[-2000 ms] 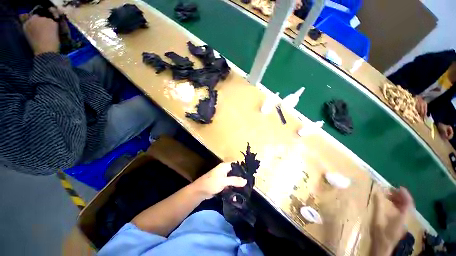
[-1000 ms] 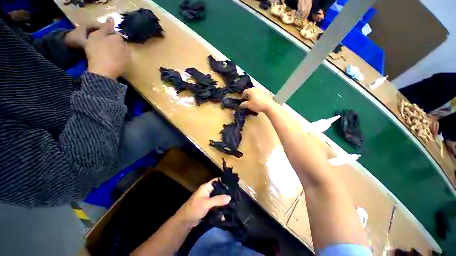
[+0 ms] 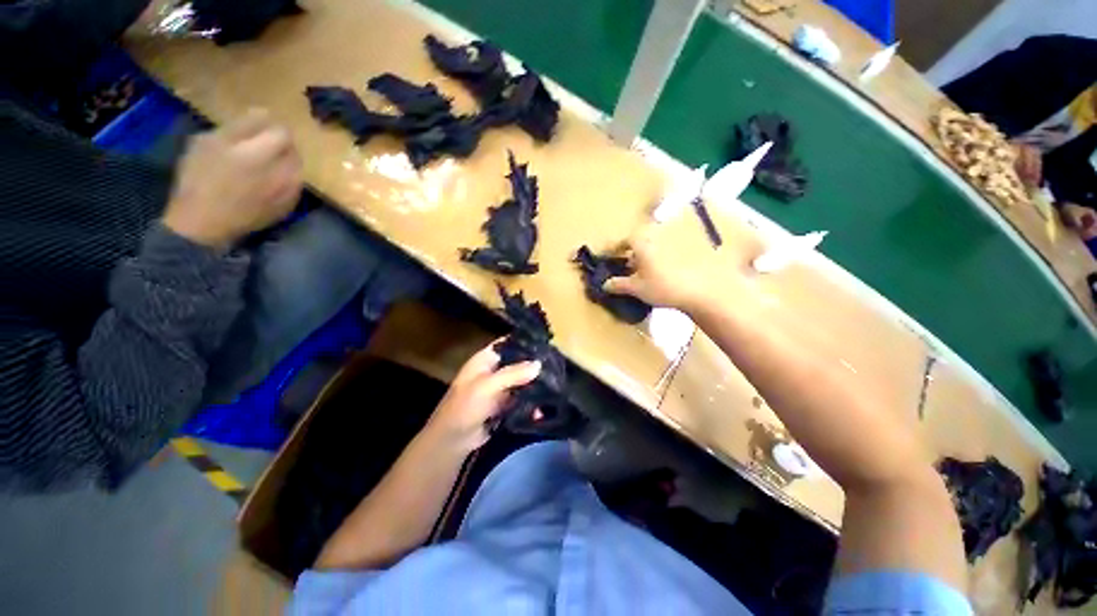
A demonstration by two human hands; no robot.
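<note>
My left hand (image 3: 484, 391) grips a black jagged part (image 3: 529, 349) over my lap, beside the bench's near edge. Its ragged tip points up, and a small shiny spot shows on its lower, rounder end. My right hand (image 3: 656, 271) is over the bench, its fingers on a second black jagged part (image 3: 611, 286). This part is at or just above the bench top; I cannot tell which. Another black jagged piece (image 3: 509, 229) lies on the bench to the left of it.
Several black clumps (image 3: 445, 118) lie further left. White pointed bottles (image 3: 734, 178), a dark stick (image 3: 707, 223) and a whitish disc (image 3: 790, 458) are on the bench. A green belt (image 3: 890, 259) runs behind. A cardboard box (image 3: 267, 496) is by my lap. A neighbour's hand (image 3: 235, 178) is at left.
My right hand has come back from the clumps at the left with a black part, nearer to my left hand. My left hand still holds its part. The neighbour's hand has moved off the bench's black clump.
</note>
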